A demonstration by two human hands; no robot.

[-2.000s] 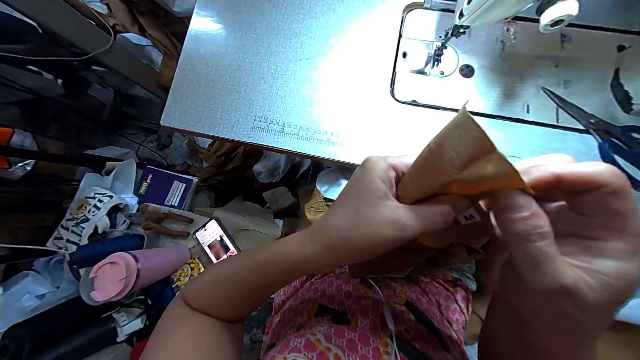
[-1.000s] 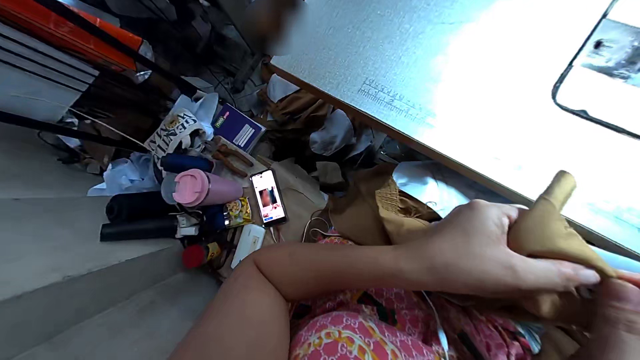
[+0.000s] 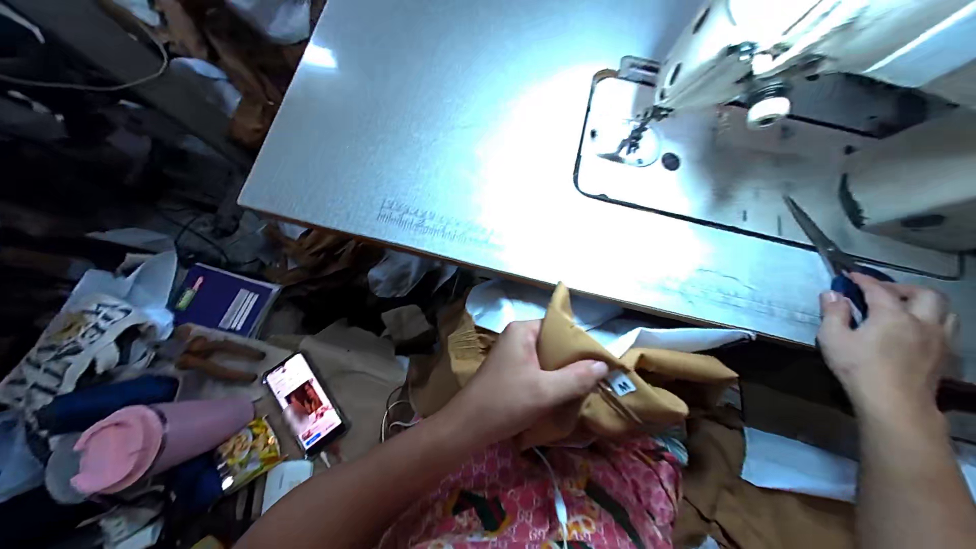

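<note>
My left hand (image 3: pixel 534 374) pinches a tan fabric garment (image 3: pixel 648 381) at the table's front edge; a small white size tag (image 3: pixel 621 383) shows beside my thumb. At the right, my right hand (image 3: pixel 884 328) grips the dark blue handles of a pair of scissors (image 3: pixel 820 236), whose blades lie over the tabletop, pointing up and left. Beyond the blades stands a white industrial sewing machine (image 3: pixel 762 61), with its presser foot (image 3: pixel 637 137) over the needle plate.
The metallic-looking sewing table (image 3: pixel 427 137) has a printed ruler near its front edge. To the lower left are a lit smartphone (image 3: pixel 305 402), a pink tumbler (image 3: pixel 160 442), a purple box (image 3: pixel 225 299), a snack packet (image 3: pixel 250 454) and fabric scraps. White cloth (image 3: pixel 801 461) hangs at the lower right.
My right hand has left the tan fabric and taken hold of the scissors, which lay on the table in the oldest frame. My left hand still holds the fabric. The view swung left and back.
</note>
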